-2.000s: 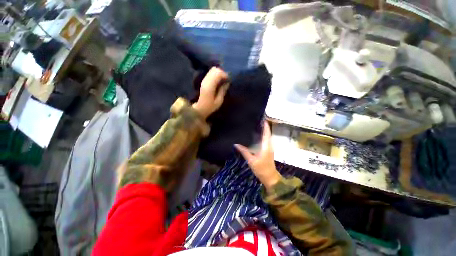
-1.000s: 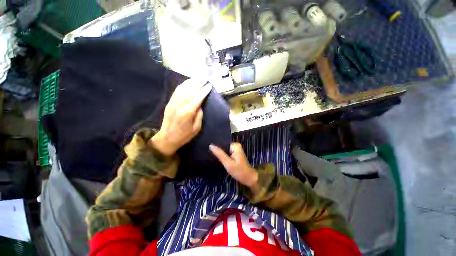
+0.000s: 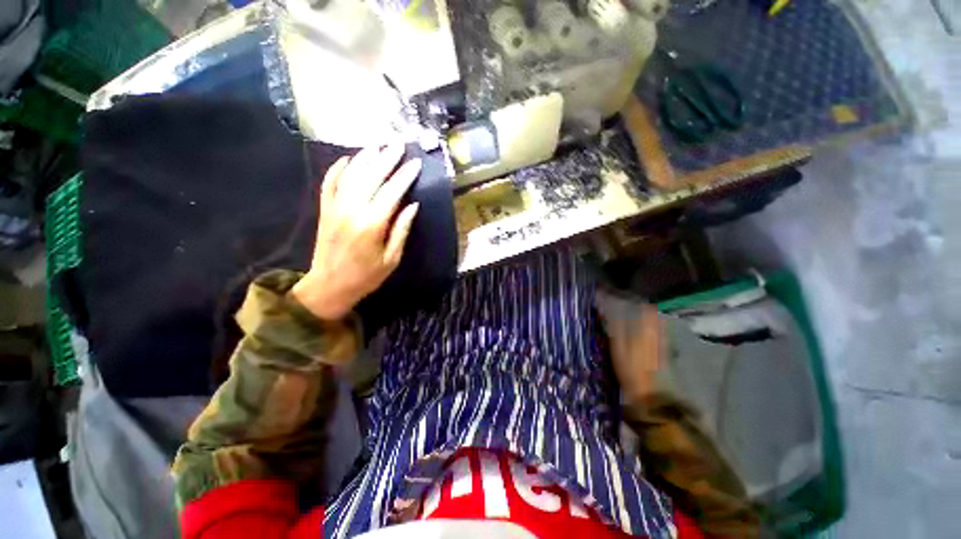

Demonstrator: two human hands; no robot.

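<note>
A large black denim panel (image 3: 200, 232) lies over the table's left part and hangs over its front edge. My left hand (image 3: 364, 226) lies flat on its right end, fingers spread, just in front of the presser foot area (image 3: 430, 137) of the overlock machine (image 3: 353, 63). The cloth's edge reaches the foot; whether it is under it I cannot tell. My right hand (image 3: 635, 347) is blurred, away from the cloth, to the right of the striped apron; its fingers are not clear.
Dark lint covers the machine bed (image 3: 527, 226). Green-handled scissors (image 3: 701, 102) lie on a blue mat (image 3: 780, 90) at the right. A green crate (image 3: 822, 390) with grey cloth (image 3: 753, 411) stands at lower right. Another green crate (image 3: 63, 274) and grey cloth (image 3: 116, 453) are at left.
My right hand has left the panel and moved right, past the apron. My left hand has flattened onto the cloth by the foot. The view has shifted slightly.
</note>
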